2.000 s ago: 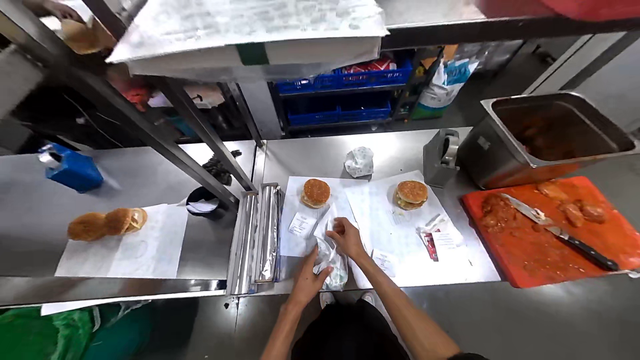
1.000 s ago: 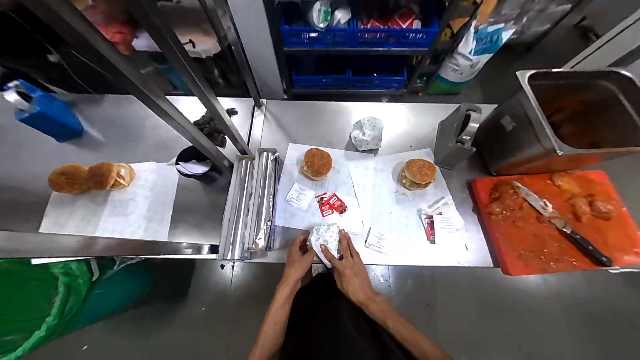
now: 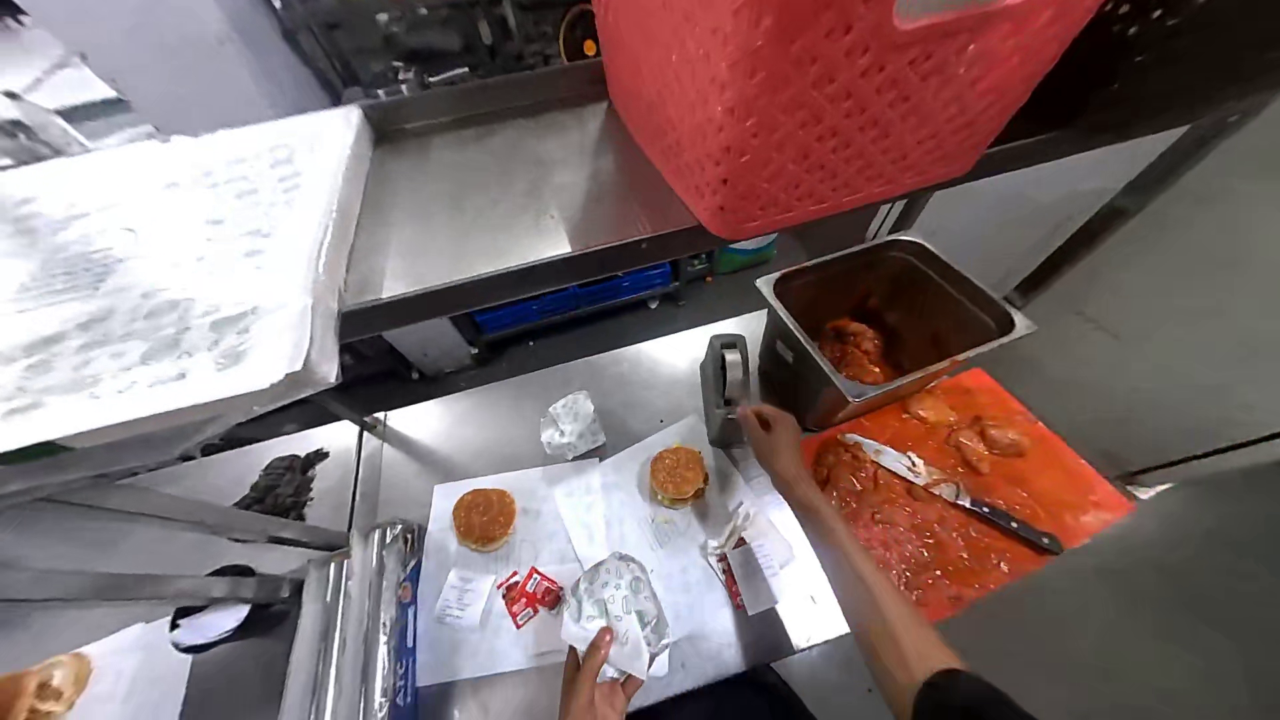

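Note:
My left hand holds a paper-wrapped bundle at the counter's near edge, its thumb on top. My right hand reaches to the grey tape dispenser, fingertips at its near side by the tape end; whether tape is between them is unclear. Two burgers with seeded buns, one on the left and one on the right, rest on white paper sheets. Red sauce packets and a printed slip lie left of the bundle. Behind the burgers is a crumpled paper-wrapped item.
On the right, a deep steel pan holding raw marinated meat stands beside a red cutting board with meat and a knife. A red basket overhangs from the shelf. Foil and film rolls lie left.
My right hand has left the wrapped bundle and moved right to the tape dispenser. My left hand still holds the bundle. The view has shifted to the right.

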